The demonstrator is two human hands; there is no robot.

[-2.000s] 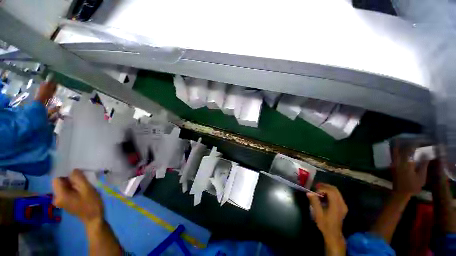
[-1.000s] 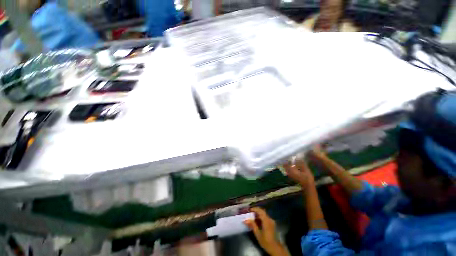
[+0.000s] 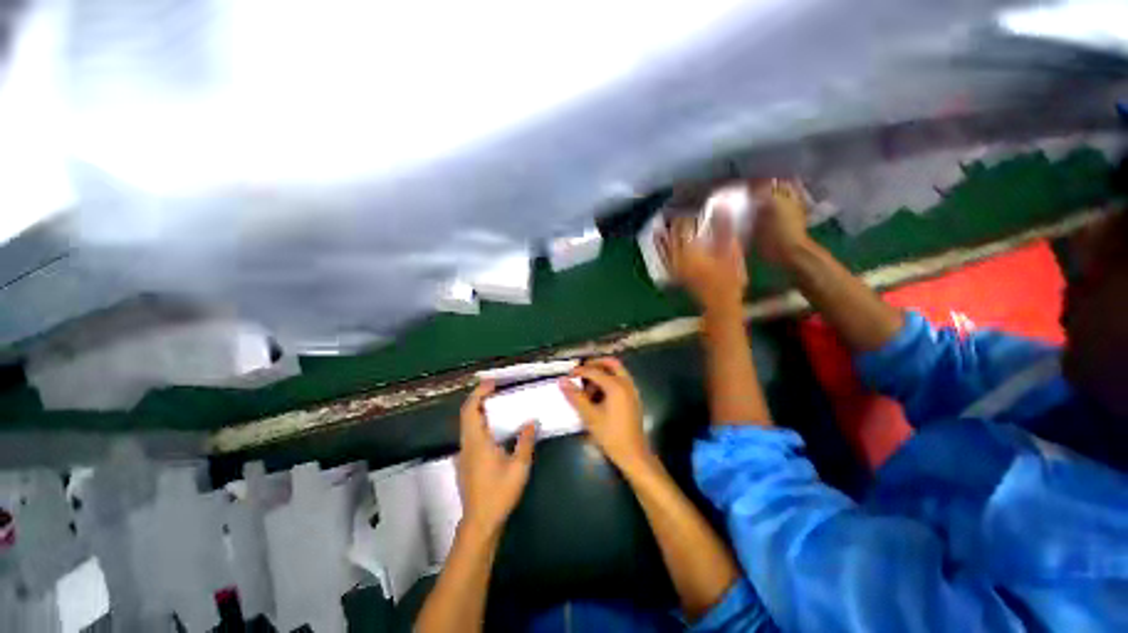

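A small white retail box (image 3: pixel 534 407) lies at the dark green bench's back edge, below the belt. My left hand (image 3: pixel 495 460) grips its left end, with the thumb on its near side. My right hand (image 3: pixel 609 414) holds its right end, with fingers over the top. The box's far edge shows as a separate pale strip, perhaps a flap. What is inside it cannot be seen.
Open white boxes with raised flaps (image 3: pixel 303 532) stand on the left. More boxes (image 3: pixel 501 277) stand on the green belt (image 3: pixel 594 303) under a blurred white shelf. A neighbour's hands (image 3: pixel 711 266) hold a white box on the right, beside a red-orange mat (image 3: pixel 990 294).
The view has swung down from the white shelf top. My left hand has come into view on the box, and both hands now hold it. The neighbour's hands are now on a white box.
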